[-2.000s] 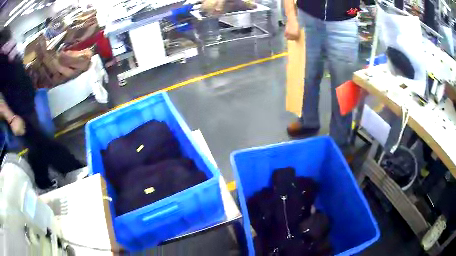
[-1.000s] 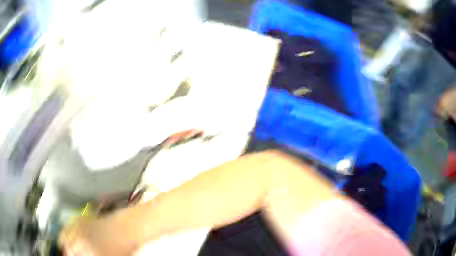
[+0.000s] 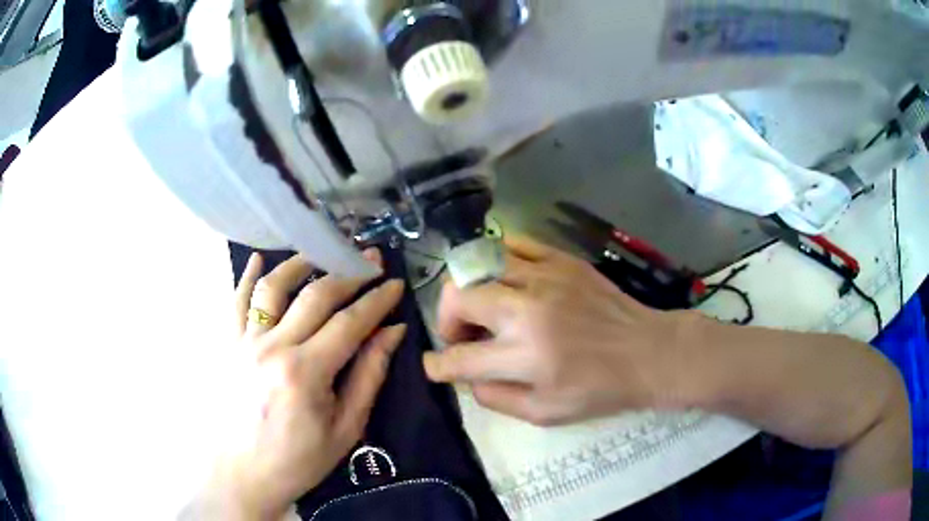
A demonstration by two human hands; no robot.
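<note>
A dark bag panel [image 3: 392, 407] lies under the presser foot [image 3: 382, 226] of the off-white sewing machine head [image 3: 591, 61]. My left hand [image 3: 316, 356], with a gold ring, lies flat on the panel, fingers slightly spread, fingertips close to the foot. My right hand [image 3: 555, 336] is curled beside the white cylindrical part [image 3: 476, 262], with a fingertip at the panel's right edge; whether it pinches anything is hidden. A round silver zipper pull [image 3: 373, 465] and a curved zipper [image 3: 392, 485] show at the panel's near end.
Red-and-black snips [image 3: 652, 262] lie on the bed beyond my right hand. A second red-and-black tool [image 3: 825, 249] lies by a crumpled white cloth [image 3: 749, 158]. A printed ruler [image 3: 601, 455] runs along the white table's front edge. Blue plastic [image 3: 907, 366] shows at the far right.
The view has swung from the floor and blue bins to the sewing machine. Both my hands are now at the panel; one second ago only one blurred bare arm showed.
</note>
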